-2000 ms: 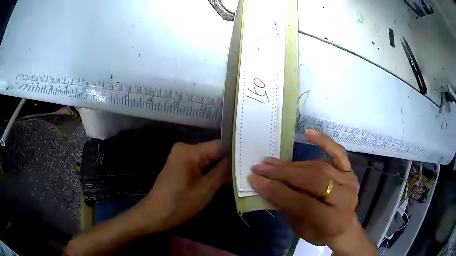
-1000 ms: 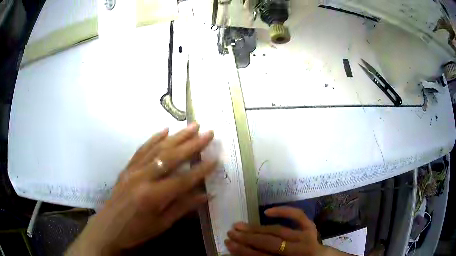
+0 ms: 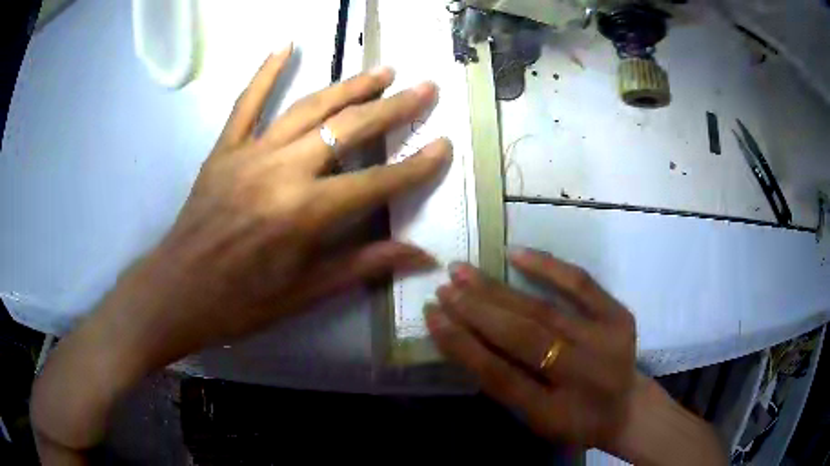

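The long white template lies on an olive-beige fabric strip, which shows along its right edge and beyond its near end. The strip runs up to the presser foot at the top of the view. My left hand is spread, its fingertips flat on the template's left part. My right hand rests its fingertips on the near right end of template and strip. Both hands press from above, with fingers apart. The handwritten mark is partly covered by my left fingers.
A ribbed brass-coloured dial hangs right of the needle area. Black thread snips and a small dark strip lie on the right. A smooth white elongated piece is at upper left. A bin with threads stands at lower right.
The template and strip went from the table's front edge to under the machine head. Their near end now lies on the tabletop. My left hand has moved up onto the template; my right hand stays near its end.
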